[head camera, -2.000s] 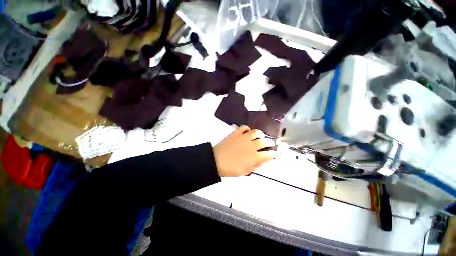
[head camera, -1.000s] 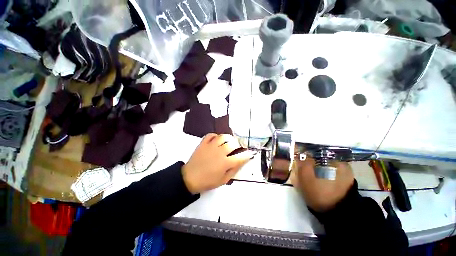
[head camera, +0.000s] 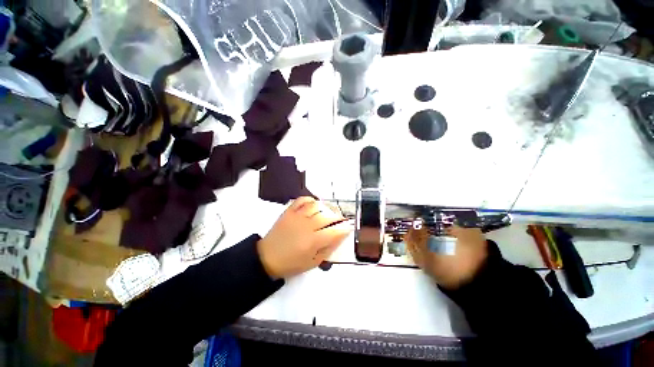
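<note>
My left hand (head camera: 301, 238) is at the needle area, left of the shiny metal guard (head camera: 369, 226) of the white sewing machine head (head camera: 545, 172). A thin dark edge, perhaps a cut piece, shows at its fingertips; whether it is gripped is hidden. My right hand (head camera: 452, 258) is blurred, just right of the guard, its fingers partly hidden by the thread tension assembly (head camera: 439, 233). Dark maroon cut pieces (head camera: 281, 179) lie overlapping left of the head and above my left hand.
White marking templates (head camera: 135, 277) lie at the left table edge. Tools with yellow-orange and black handles (head camera: 574, 269) lie right of my right hand. A clear plastic bag (head camera: 244, 43) and striped pieces (head camera: 118, 97) are behind. The grey ribbed table edge (head camera: 344, 347) is in front.
The view has turned from the left to over the machine head. My right hand has come in beside the tension assembly. My left hand stays near the needle area.
</note>
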